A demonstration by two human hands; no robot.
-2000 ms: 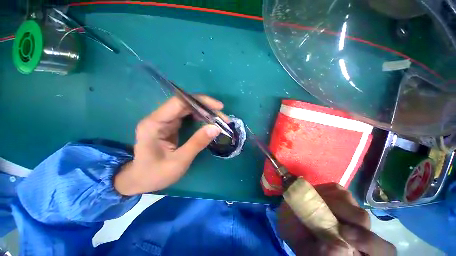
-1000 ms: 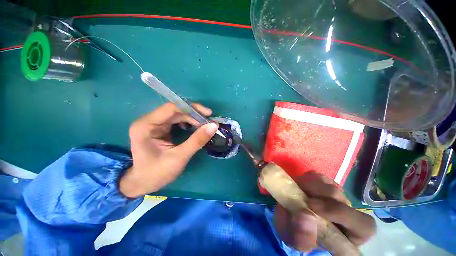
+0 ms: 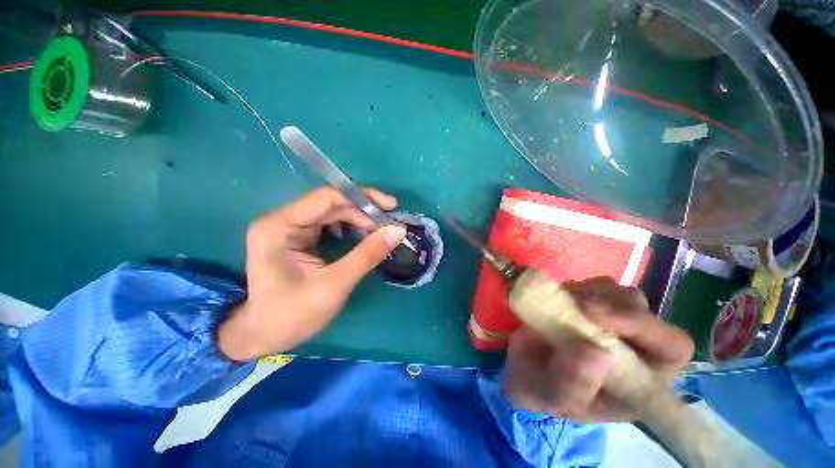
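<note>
A round black housing (image 3: 404, 260) with a ragged whitish rim sits on the green mat. My left hand (image 3: 307, 265) pinches silver tweezers (image 3: 318, 161) between thumb and fingers. Their tips point down into the housing. The left fingers also lie against the housing's left side and hide part of it. My right hand (image 3: 600, 352) holds the soldering iron (image 3: 554, 311) by its cream wrapped handle. The iron's thin dark tip is up and to the right of the housing, apart from it, and slightly blurred.
A red pad with white stripes (image 3: 549, 239) lies right of the housing. A clear plastic hood (image 3: 568, 119) covers the upper right. A metal tray (image 3: 677, 274) with a tape roll (image 3: 795, 239) and a red-lidded container (image 3: 735, 324) is at right. The solder spool (image 3: 60, 84) with its curving wire is upper left.
Since one second ago, the iron has lifted away from the housing, its tip moving up and right. The tweezers stand a little steeper. The left hand has stayed at the housing.
</note>
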